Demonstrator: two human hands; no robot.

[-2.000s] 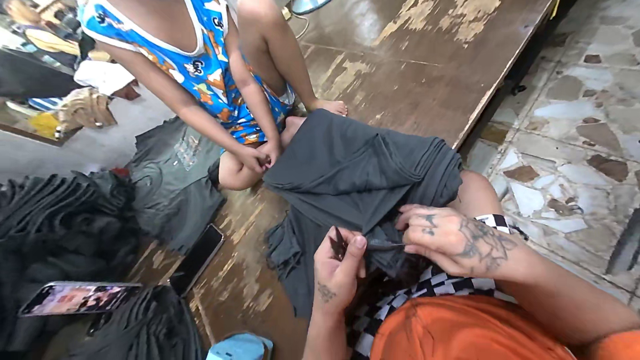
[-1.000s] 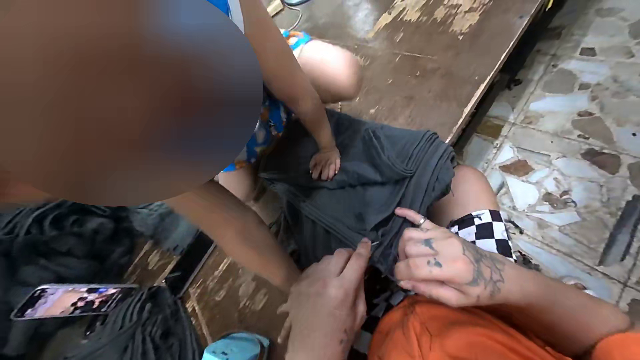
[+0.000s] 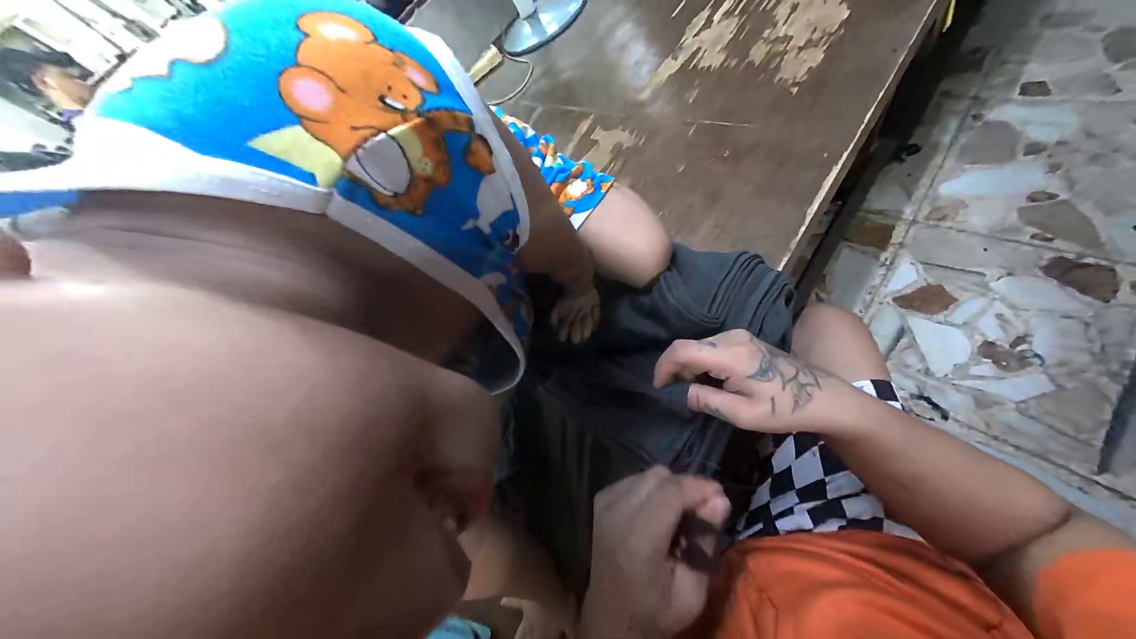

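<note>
My left hand is curled, with a small dark object in its fingers; blur hides what kind it is. Up and to the right of it, my right hand, tattooed on the back, hovers over or rests lightly against dark grey cloth, its thumb and forefinger apart and nothing seen between them. The folded cloth lies across my lap beside my bare knee. Another person's hand rests on the far part of the cloth.
A person in a blue printed top leans in very close, covering the left side of the view. Beyond lies a worn brown wooden platform, bearing a round metallic base and a cord. Stone-patterned floor is at right.
The other person has leaned across toward my left and now hides the phone and dark garments seen earlier. My right hand has lifted its fingers from the cloth at my left hand.
</note>
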